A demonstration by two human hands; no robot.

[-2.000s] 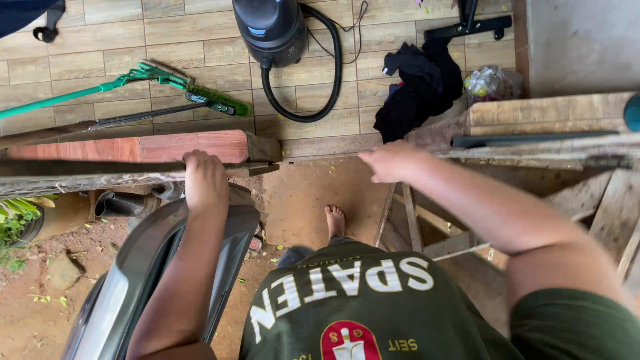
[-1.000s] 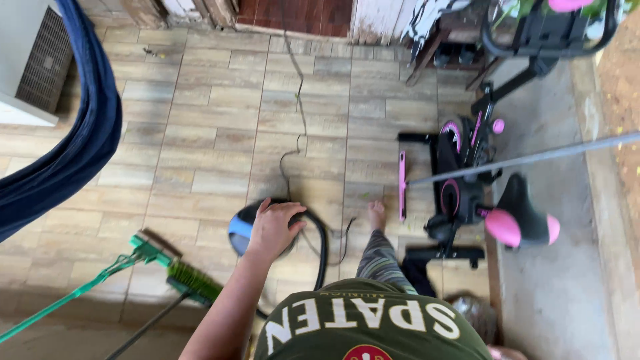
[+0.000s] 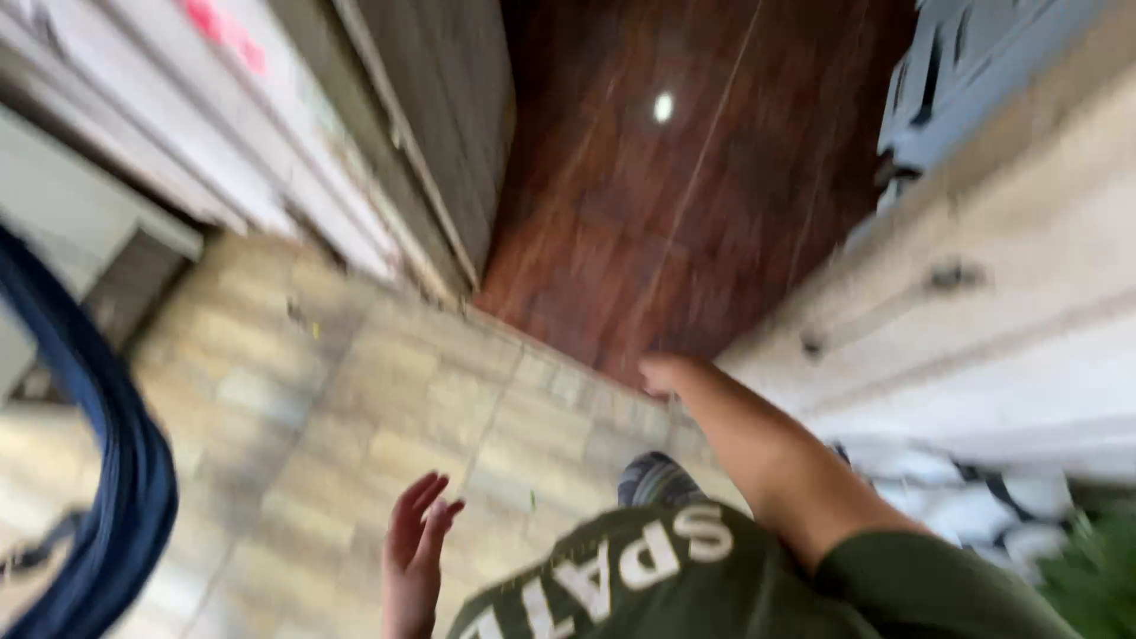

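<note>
My left hand (image 3: 417,541) hangs at the lower middle over the tiled floor (image 3: 355,444), its fingers apart and nothing in them. My right hand (image 3: 661,374) reaches forward near the threshold, where the tiles meet a dark reddish floor (image 3: 621,222). Blur hides its fingers, so I cannot tell whether it touches or holds anything. Below it, a leg in patterned cloth (image 3: 658,479) shows in front of my green shirt (image 3: 657,577).
The doorway has a wooden door panel (image 3: 426,106) on its left and a pale plank wall (image 3: 967,346) on its right. Dark blue cloth (image 3: 124,444) hangs at the far left. A grey slatted item (image 3: 950,80) stands inside, and a green plant (image 3: 1092,568) is at lower right.
The view has moved from the steps across the tiled floor to the doorway. The vacuum cleaner, brooms and exercise bike are out of view. My right arm now extends forward.
</note>
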